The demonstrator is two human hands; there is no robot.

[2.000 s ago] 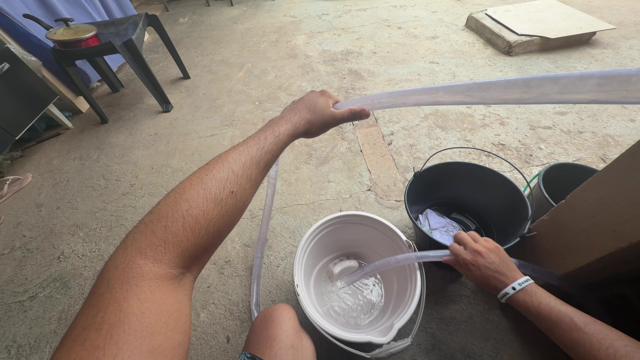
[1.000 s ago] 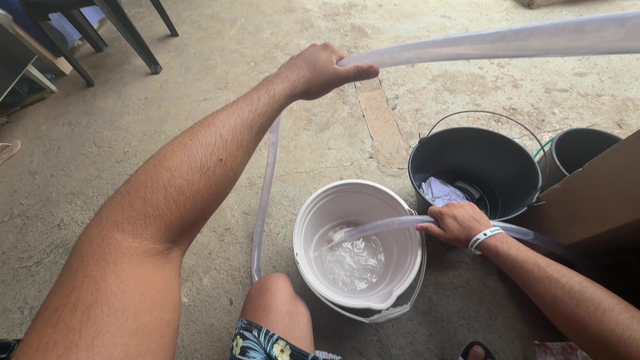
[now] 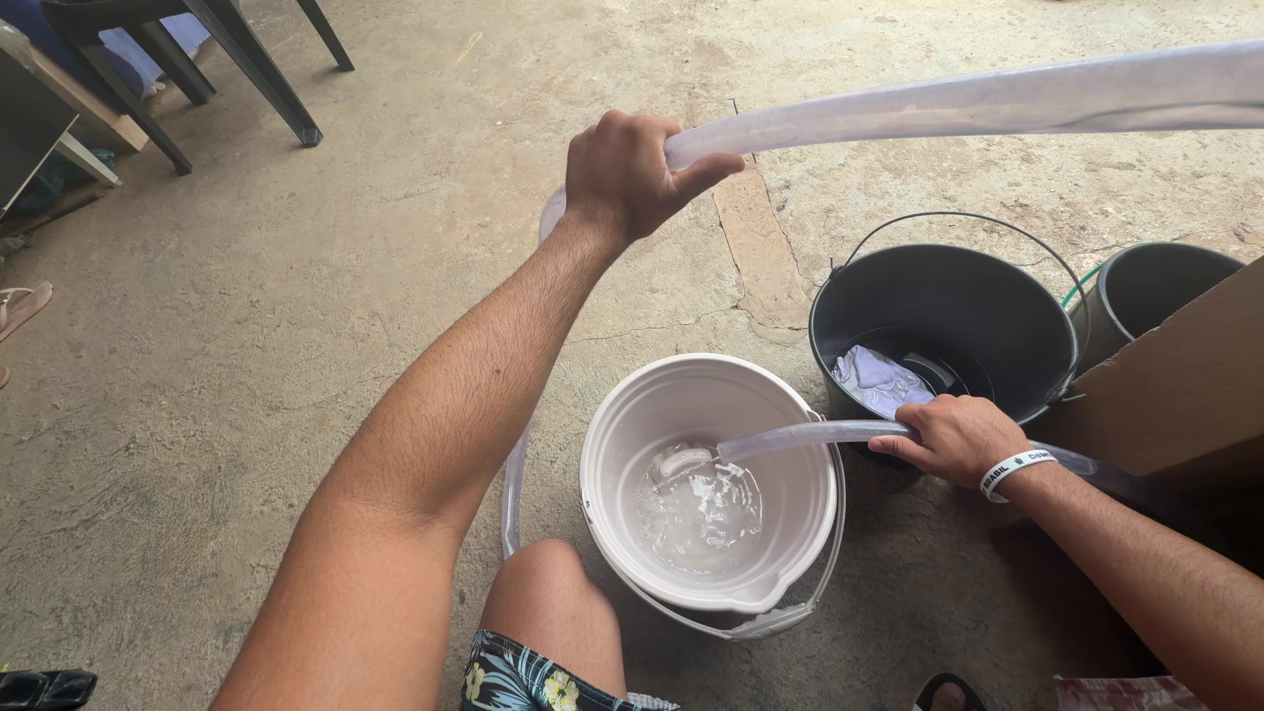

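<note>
My left hand point(image 3: 632, 173) is closed around a clear plastic hose point(image 3: 938, 104), raised above the floor; the hose runs off to the right and also hangs down behind my forearm. My right hand point(image 3: 953, 439) grips a length of clear hose point(image 3: 820, 434) near its end, which points down into a white plastic bucket point(image 3: 711, 380). Shallow, rippled water point(image 3: 701, 513) covers the bucket's bottom. Behind my right hand stands a black bucket point(image 3: 928, 286) with a crumpled pale cloth point(image 3: 879, 380) in it. A white wristband point(image 3: 1012, 472) is on my right wrist.
A second dark bucket point(image 3: 1160, 286) and a cardboard box point(image 3: 1175, 375) stand at the right. Dark plastic furniture legs point(image 3: 262, 74) rise at the upper left. A sandal point(image 3: 22, 306) lies at the left edge. My bent knee point(image 3: 553, 602) is beside the white bucket on the concrete floor.
The view has tilted downward, so the chair-like furniture has partly left it. Both hands keep hold of the hose, and its end remains inside the white bucket.
</note>
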